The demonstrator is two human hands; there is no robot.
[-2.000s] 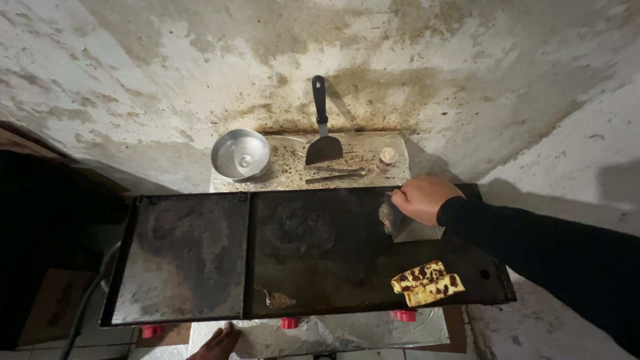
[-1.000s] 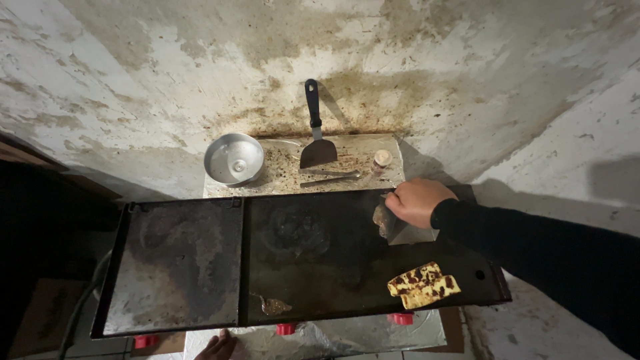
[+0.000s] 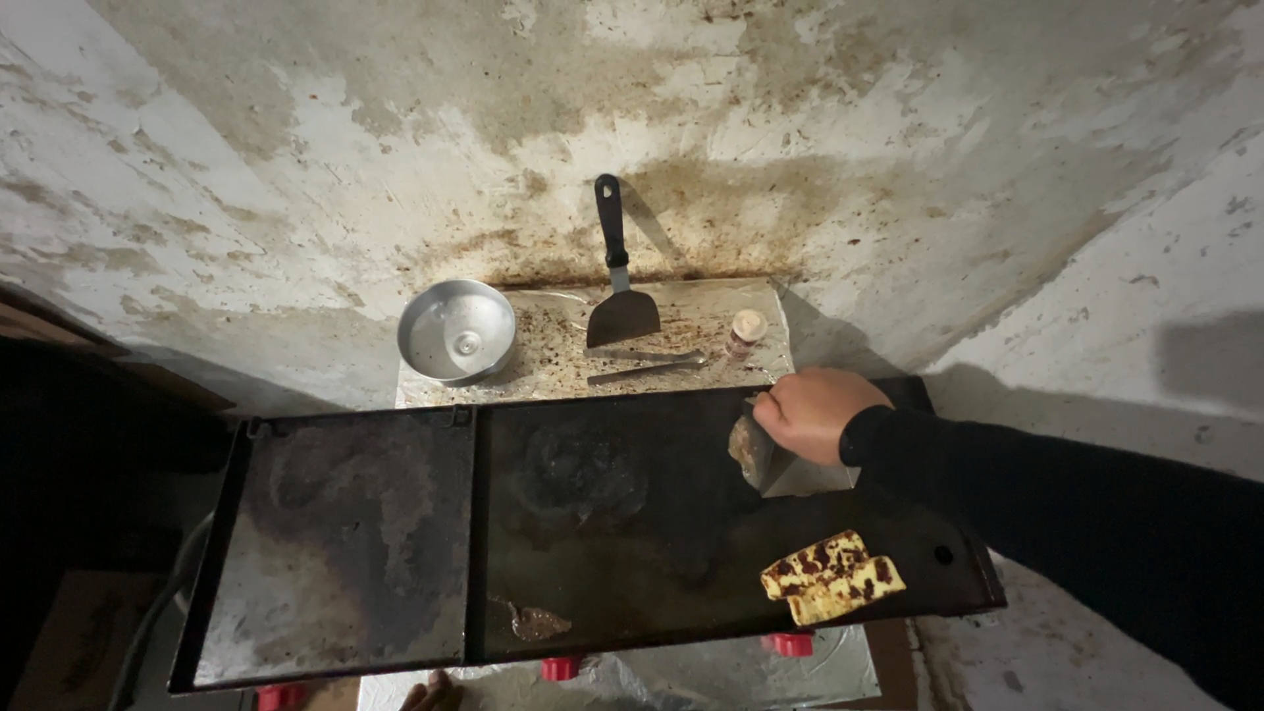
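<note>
My right hand [image 3: 815, 413] is closed at the back right of the black griddle [image 3: 632, 553], on the top of a metal press or scraper [image 3: 810, 476] whose grip it hides. A browned piece of food [image 3: 750, 452], perhaps meat, lies against the metal's left side. Nearer the front right edge are browned yellow slabs, perhaps grilled cheese [image 3: 832, 578]. A small brown scrap of food [image 3: 538, 622] lies near the front, right of the divider. Only the fingers of my left hand [image 3: 433, 693] show, below the griddle's front edge on the foil; whether they hold anything is hidden.
Behind the griddle, a foil-covered surface [image 3: 548, 326] holds a metal bowl [image 3: 457, 333], metal tongs [image 3: 647, 366] and a small capped jar [image 3: 747, 332]. A black-handled spatula [image 3: 612, 262] leans on the stained wall. Red knobs [image 3: 560, 669] line the griddle's front.
</note>
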